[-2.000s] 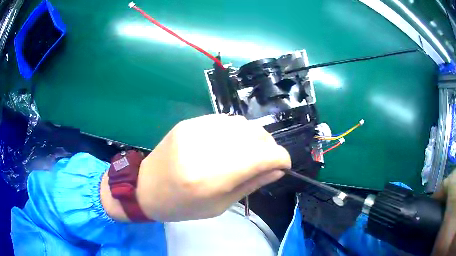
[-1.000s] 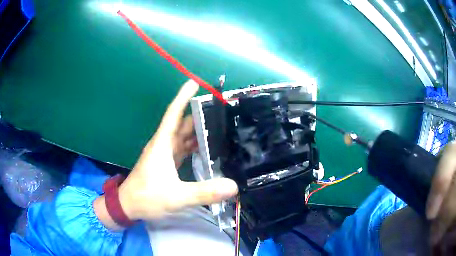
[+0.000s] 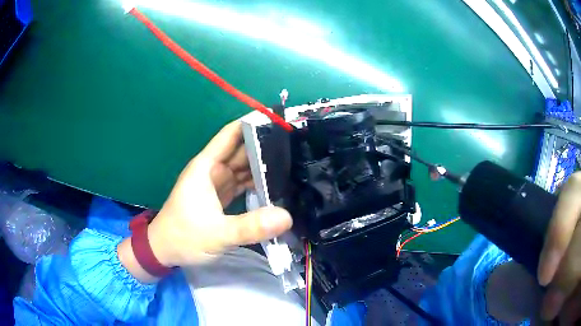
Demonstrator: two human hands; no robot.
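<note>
The chassis assembly, black moulded parts in a light grey-white frame, is in front of me, tilted. My left hand grips its left edge, thumb on the near side and fingers behind the frame. My right hand, cut off by the right edge, holds the thick black electric screwdriver. Its thin bit points left into the black parts at the assembly's upper right; the tip is hidden among them. A red lead wire runs up left from the assembly. Short multicolour wires stick out at its right side.
The green bench mat lies behind, with bright light reflections. Part of a blue tray shows at the top left corner. A black cable runs right to the metal frame. Clear plastic wrap is at the left edge.
My left hand has gone from over the assembly to gripping its left side. The assembly now sits nearer and tilted. The screwdriver bit has moved up to the assembly's upper right.
</note>
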